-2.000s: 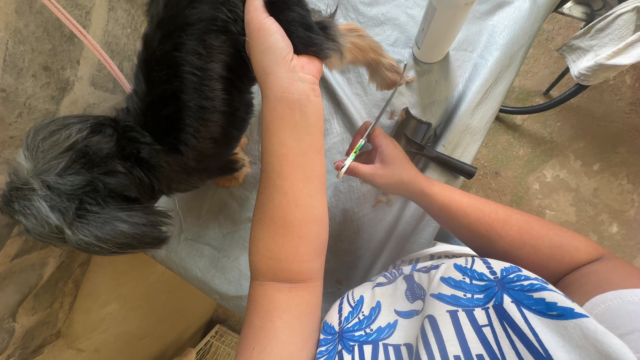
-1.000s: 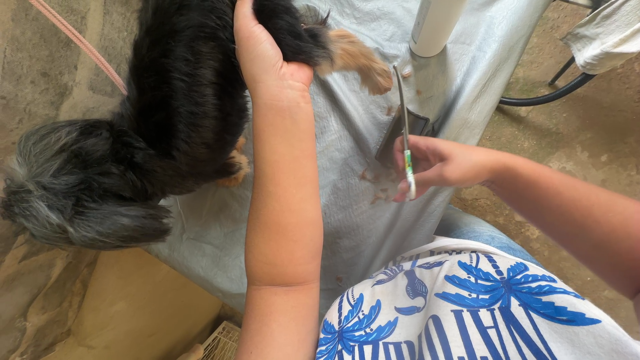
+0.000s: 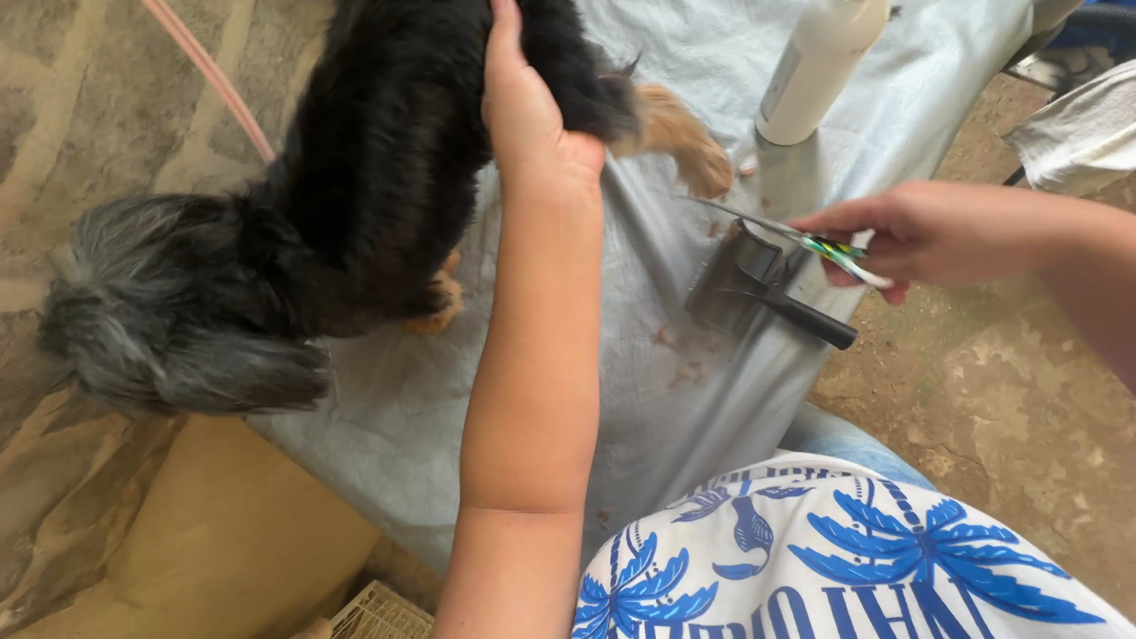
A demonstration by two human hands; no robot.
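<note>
A black dog with a grey head (image 3: 382, 169) stands on a table under a silvery cloth (image 3: 399, 444). Against the dog's hindquarters lies my left hand (image 3: 532, 115), its fingers partly hidden in or behind the fur. My right hand (image 3: 896, 235) holds scissors (image 3: 834, 253) by their light handles; the blades point left, just below the dog's tan hind paw (image 3: 706, 169). Whether the blades are apart is too blurred to tell. Beneath the scissors rests a black slicker-type grooming brush (image 3: 745, 284), its handle toward the lower right.
A white bottle (image 3: 812, 80) stands beyond the brush. Tufts of cut fur (image 3: 683, 355) lie on the cloth. A pink leash (image 3: 213, 75) runs from the dog to the upper left. White fabric (image 3: 1083, 133) hangs at the right; a wire basket (image 3: 382, 612) is at the bottom.
My right hand, still holding the scissors, has moved to the right and away from my body, and the blades have swung from pointing up to pointing left. My left hand stays at the dog's hindquarters.
</note>
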